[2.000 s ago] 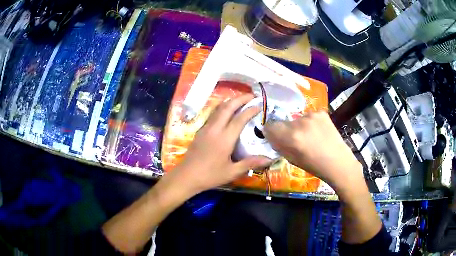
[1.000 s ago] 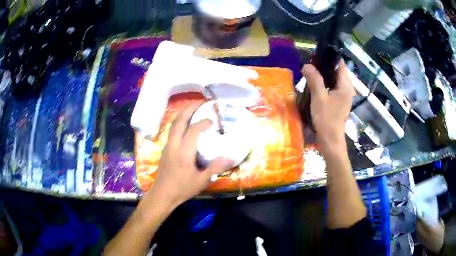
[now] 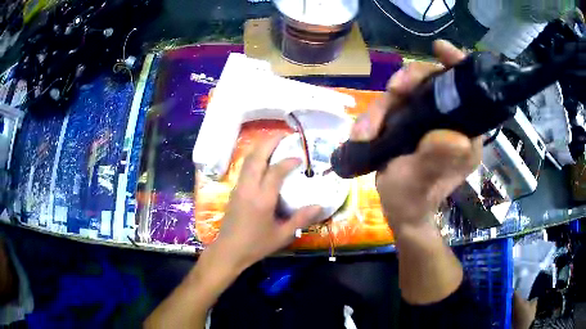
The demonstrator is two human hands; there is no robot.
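The white outer housing (image 3: 273,90) lies on the orange work pad (image 3: 366,222), its arms spread at the top and left. The round white base (image 3: 315,196) sits at its open side. Thin lead wires (image 3: 304,144) run into its dark central hole, and a small white connector hangs at the pad's front edge. My left hand (image 3: 260,196) grips the base from the left, fingers above and thumb below. My right hand (image 3: 427,151) holds the black electric screwdriver (image 3: 411,128), tilted, with its tip close to the hole. Whether the tip touches the base I cannot tell.
A round can (image 3: 311,38) stands on brown cardboard (image 3: 257,45) behind the pad. Black modules (image 3: 58,58) lie in a heap at the far left. White housings (image 3: 507,167) lie at the right. A blue basket (image 3: 485,273) is at the lower right, with part of another person's arm beside it.
My right hand has left the base, grasped the screwdriver at the right and brought it over the base. My left hand keeps its hold. The camera view has shifted.
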